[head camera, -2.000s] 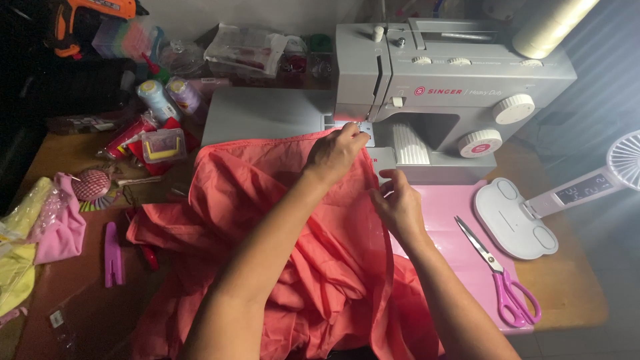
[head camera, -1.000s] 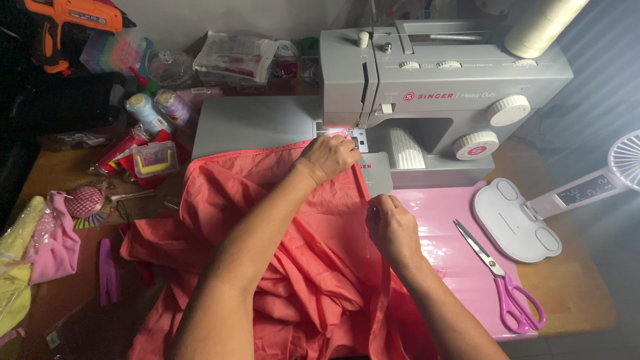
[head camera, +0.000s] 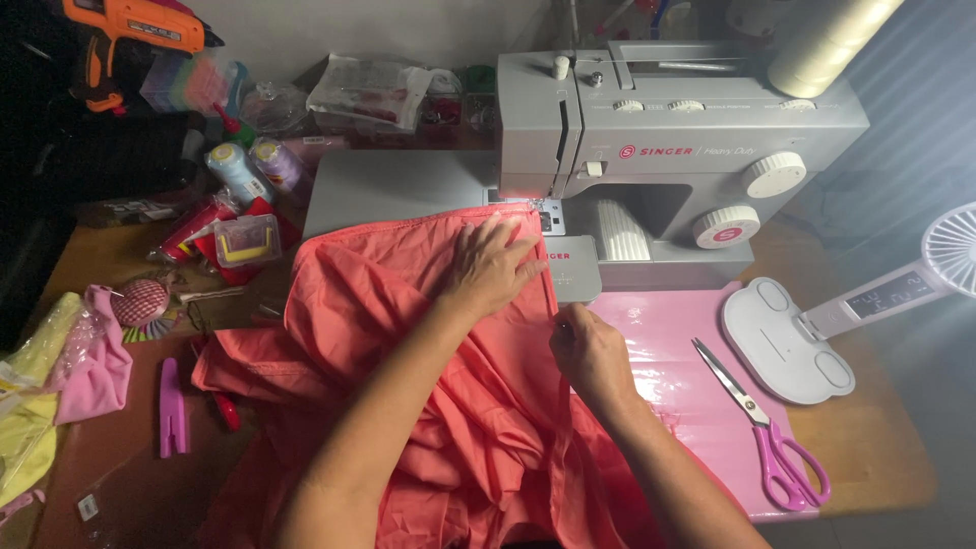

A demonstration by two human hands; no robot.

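A large coral-red fabric (head camera: 427,328) lies bunched before a grey Singer sewing machine (head camera: 648,137), its hemmed top corner at the presser foot (head camera: 538,206). My left hand (head camera: 492,267) rests flat on the fabric just below the needle area, fingers spread and gripping nothing. Lower and to the right, my right hand (head camera: 591,347) is closed on the fabric's right hemmed edge, near the machine's front plate. The needle itself is too small to make out.
Pink-handled scissors (head camera: 762,427) lie on a pink sheet (head camera: 694,381) at the right, beside a white lamp base (head camera: 785,339). Thread spools (head camera: 238,174), a plastic box (head camera: 248,240), a checked pincushion (head camera: 140,301) and a purple tool (head camera: 172,408) lie left. An orange glue gun (head camera: 137,30) is at upper left.
My left hand has flattened, its fingers spreading over the fabric. The right hand has moved lower along the edge since the oldest frame, and its fingers have closed.
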